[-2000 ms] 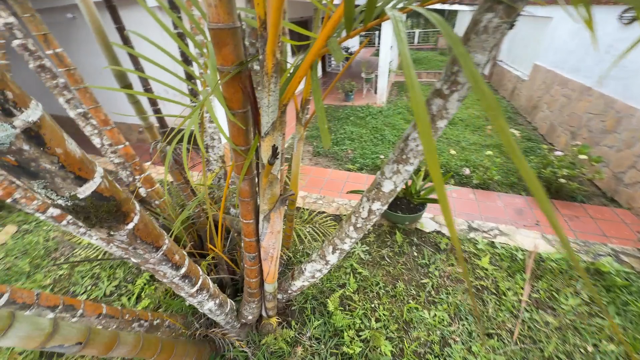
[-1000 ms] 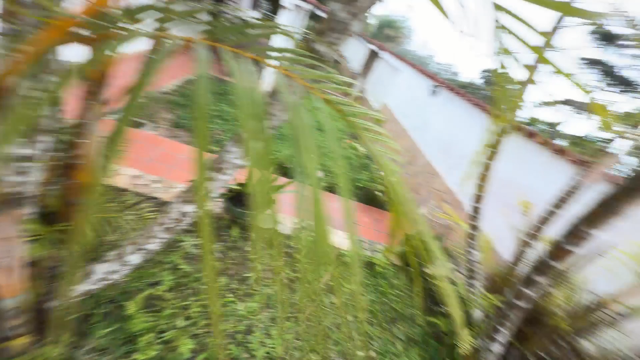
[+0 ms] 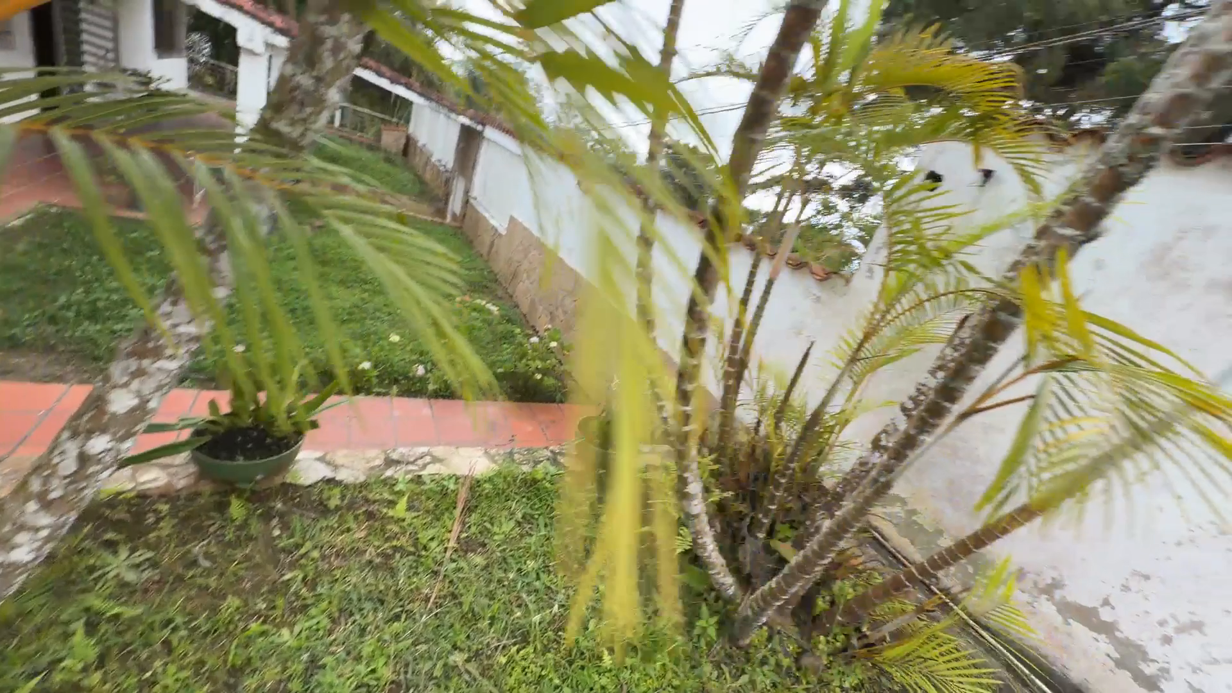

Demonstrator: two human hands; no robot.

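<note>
Neither my left hand nor my right hand shows in the head view. Close in front hang blurred palm fronds [image 3: 626, 433], some yellowed, with another green frond [image 3: 279, 221] at the upper left. A lichen-spotted trunk [image 3: 125, 404] leans across the left side. Right of the middle, a clump of ringed palm stems [image 3: 847, 539] rises from the grass near the wall. A green pot [image 3: 245, 460] holding a leafy plant stands by the edge of the red tiled path.
The red tiled path [image 3: 404, 423] with a stone edge crosses behind the grass [image 3: 337, 587]. A white wall [image 3: 1107, 385] runs along the right, topped with tiles further back. Beyond the path are a lawn [image 3: 385, 289] with small flowers and a white building [image 3: 154, 67].
The view has swung far to the right, from the orange-stemmed palm clump to another clump beside the white wall. No hand shows in any of the frames.
</note>
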